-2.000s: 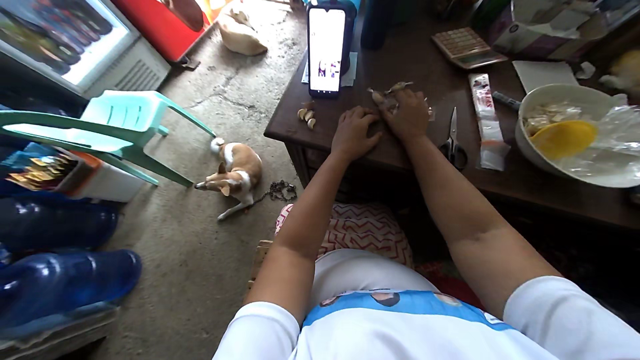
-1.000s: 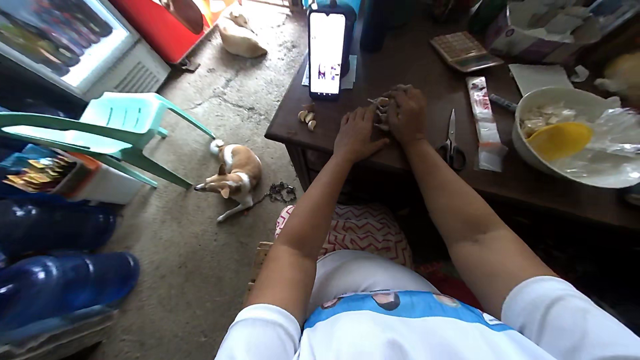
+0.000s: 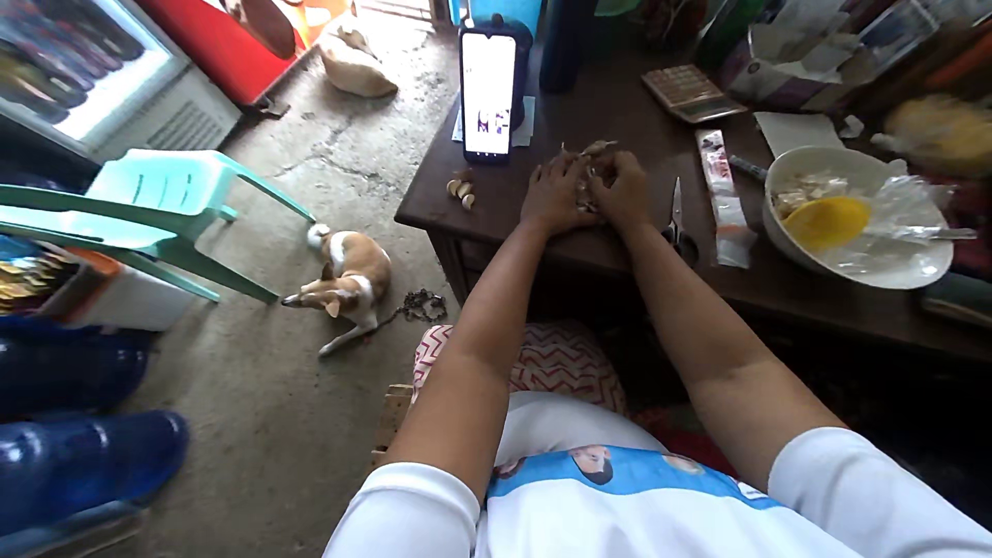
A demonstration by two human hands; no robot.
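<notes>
On the dark wooden table point(image 3: 434, 186), my left hand point(image 3: 554, 194) and my right hand point(image 3: 621, 190) lie side by side around a small pile of garlic skins point(image 3: 587, 186). Fingers of both hands touch the pile, and they hide what lies beneath. Several peeled garlic cloves point(image 3: 462, 191) rest to the left of my left hand, in front of an upright smartphone point(image 3: 487, 97). To the right of my right hand lie scissors point(image 3: 679, 225) and a strip of plastic packets point(image 3: 725, 201).
A white bowl point(image 3: 891, 267) with a yellow scoop point(image 3: 828, 222) and plastic bags stands at the right. Behind are a calculator point(image 3: 690, 91) and an open box point(image 3: 775, 77). A dog point(image 3: 353, 271) lies on the floor beside a green plastic chair point(image 3: 163, 190); another dog point(image 3: 353, 66) lies farther back.
My right hand has shifted slightly around the garlic skins, and my left hand has moved closer to it. The cloves by the phone have stayed in place.
</notes>
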